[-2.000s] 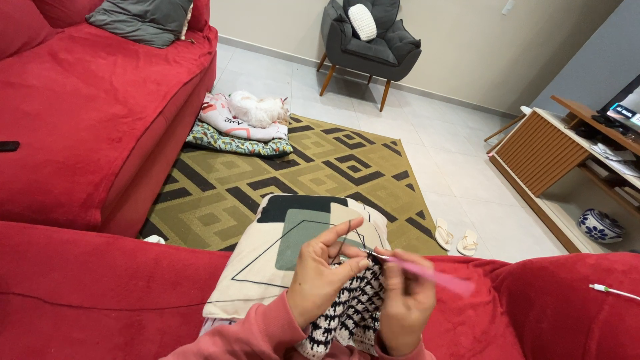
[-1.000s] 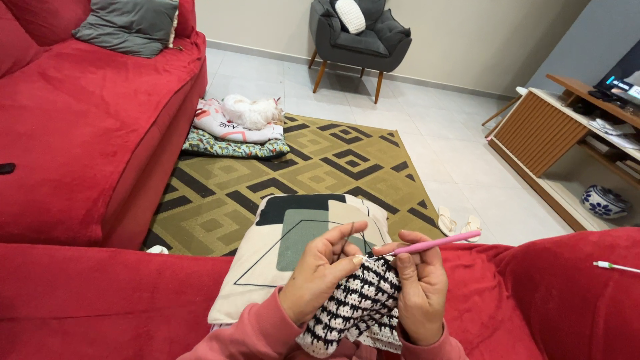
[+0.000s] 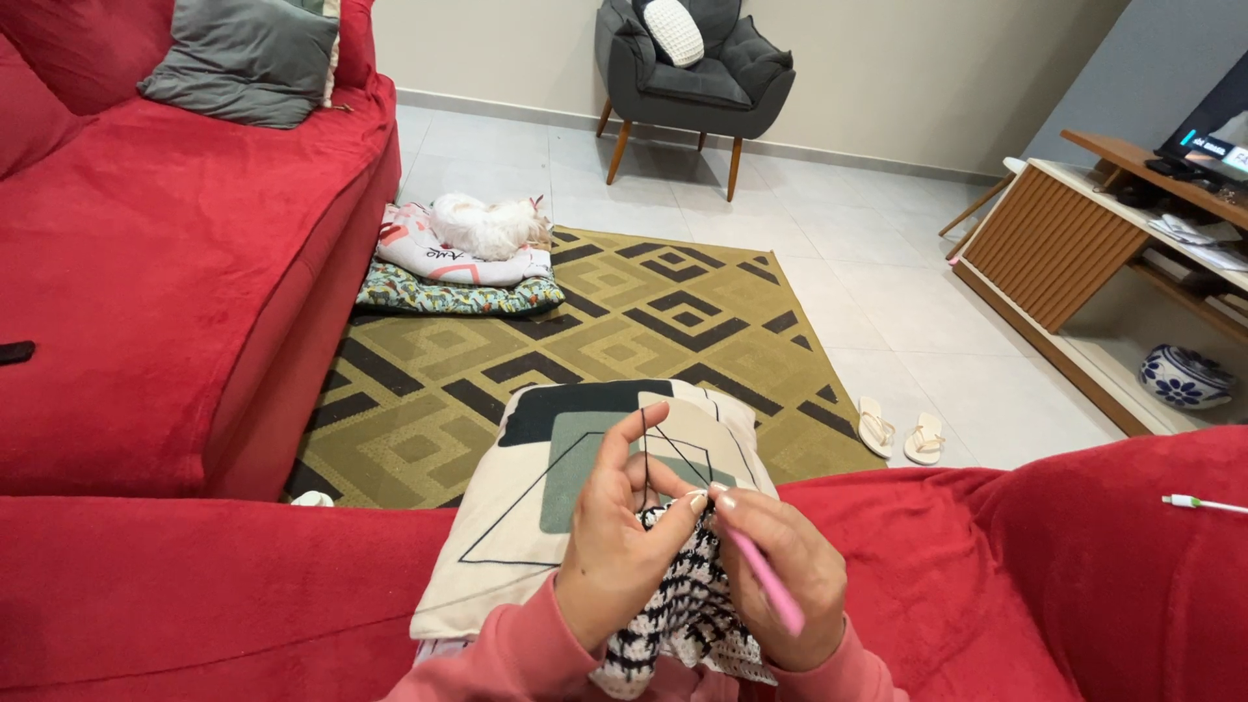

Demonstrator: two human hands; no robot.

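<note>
My left hand (image 3: pixel 619 531) pinches the top edge of a black-and-white crocheted piece (image 3: pixel 673 604), with dark yarn (image 3: pixel 644 448) looped over its raised index finger. In my right hand (image 3: pixel 785 570) is a pink-handled crochet hook (image 3: pixel 765 585), its handle tilted down toward me; the hook's tip is hidden at the fingertips, close to the left thumb. The crocheted piece hangs below both hands, over my lap. Beneath and beyond them lies a cream cushion (image 3: pixel 497 517) with green and dark shapes.
Red-covered sofa parts (image 3: pixel 224 585) lie on both sides. Beyond are a patterned rug (image 3: pixel 604 341), a white furry animal (image 3: pixel 483 224) on stacked pet cushions (image 3: pixel 458 288), a grey armchair (image 3: pixel 697 88), sandals (image 3: pixel 923 439) and a wooden TV cabinet (image 3: pixel 1053 244). A white cable (image 3: pixel 1204 503) rests at right.
The crochet hook's handle has swung from pointing right and slightly up to pointing down toward me. My right hand has turned with it, and the left index finger is raised higher with the yarn.
</note>
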